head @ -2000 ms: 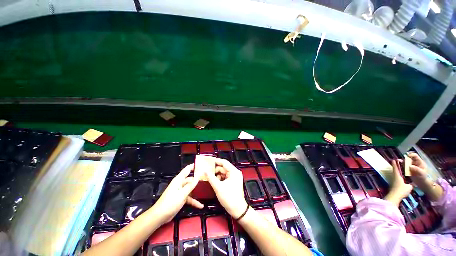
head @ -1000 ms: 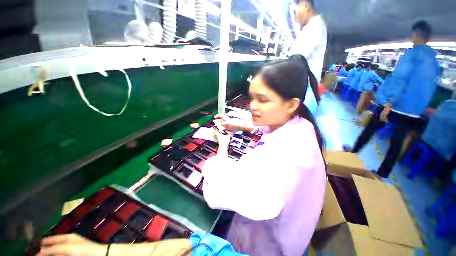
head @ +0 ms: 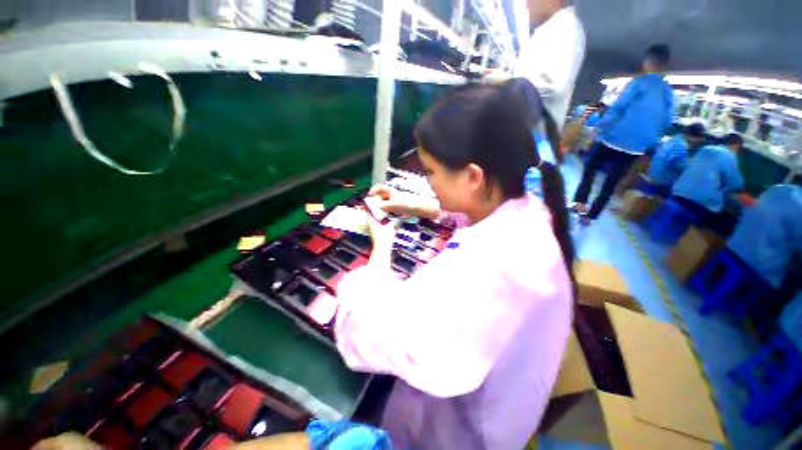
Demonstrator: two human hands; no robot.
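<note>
A black tray [head: 145,338] lies at the lower left, with glossy red housings [head: 183,371] in some of its cells. My right hand [head: 66,442] is a small blurred part at the bottom left edge, cut off by the picture's rim, so its fingers and anything in them cannot be made out. My right forearm and blue sleeve [head: 347,435] run along the bottom edge over the tray's near side. My left hand is not in view. A cream square piece [head: 48,376] lies beyond the tray on the green belt.
A person in a pink smock [head: 466,308] sits at the right, hands over another black tray [head: 264,268], holding a small pale piece. Open cardboard boxes [head: 659,360] stand behind that person. A white post [head: 384,97] rises beyond. People in blue smocks are farther right.
The view has swung from straight over my tray to the right. My right hand has sunk to the bottom left rim; my left hand has left the picture. The standing person in blue has moved away.
</note>
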